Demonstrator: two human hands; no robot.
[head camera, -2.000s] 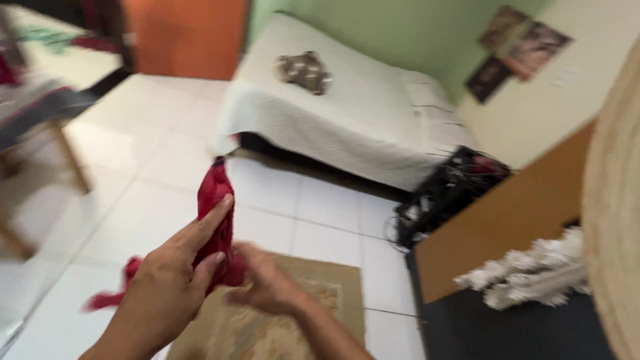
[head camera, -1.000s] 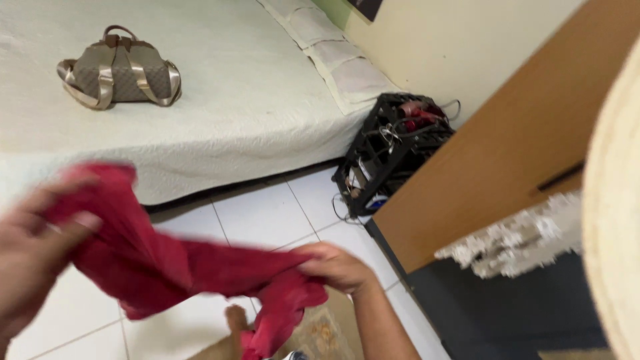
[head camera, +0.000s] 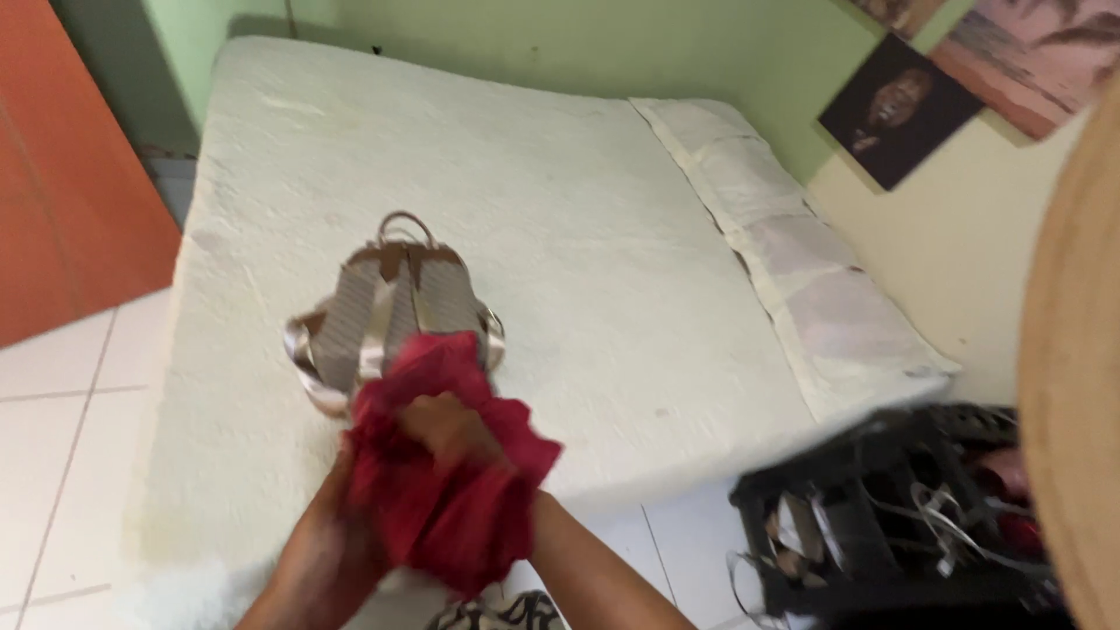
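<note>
A crumpled red cloth (head camera: 437, 516) is bunched between my two hands at the lower middle, blurred by motion. My left hand (head camera: 337, 534) grips its left side, the fingers partly hidden by the fabric. My right hand (head camera: 451, 429) is closed on the upper part of the cloth, with folds around the wrist. Just beyond the cloth, a small brown patterned backpack (head camera: 350, 315) with shiny straps and a top handle lies on the bed (head camera: 569, 219); the cloth overlaps its lower edge in view.
Pillows (head camera: 787, 254) lie along the bed's right side. A black crate (head camera: 840, 516) with cables and small items stands at lower right. An orange door (head camera: 70, 175) is at the left, pictures (head camera: 901, 109) hang on the wall, and a round tan object (head camera: 1076, 367) fills the right edge.
The red cloth, stretched between my separated hands a second ago, is now bunched, with my hands close together. The view has swung toward the bed.
</note>
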